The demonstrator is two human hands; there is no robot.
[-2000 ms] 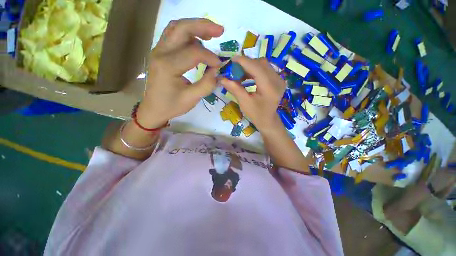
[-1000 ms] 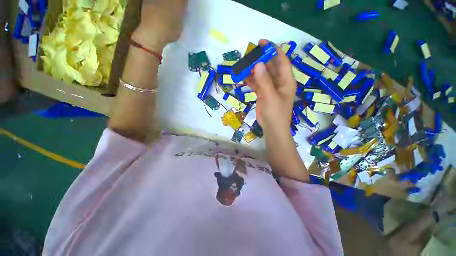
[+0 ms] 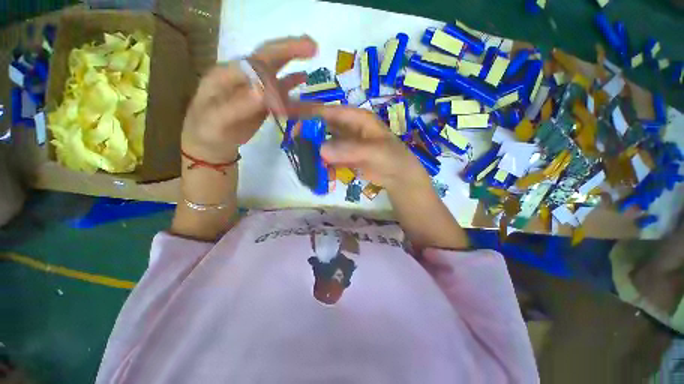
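My right hand [image 3: 367, 146] grips a blue battery cell [image 3: 318, 150] above the white sheet. The cell is tilted, with a dark face towards the left and thin dark lines beside its upper left end. My left hand [image 3: 225, 109] is just left of the cell, blurred, with its fingers partly spread. A blurred pale strip [image 3: 259, 81] runs between its fingers towards the cell. Its exact hold and the strip's far end are unclear. Blue cells with pale yellow pads [image 3: 422, 81] lie right of the hands.
A cardboard box [image 3: 166, 112] at left holds crumpled yellow pieces [image 3: 101, 112]. White sheet [image 3: 259, 22] lies under the parts. Green boards, amber tape and white pieces [image 3: 562, 169] are heaped at right. Small amber pieces [image 3: 346, 61] lie near my right hand. Another person's pale clothing [image 3: 645, 277] shows lower right.
My left hand has come down from the top edge to the cell, with a pale strip now at its fingers. My right hand has moved left and down, and the cell is turned more upright.
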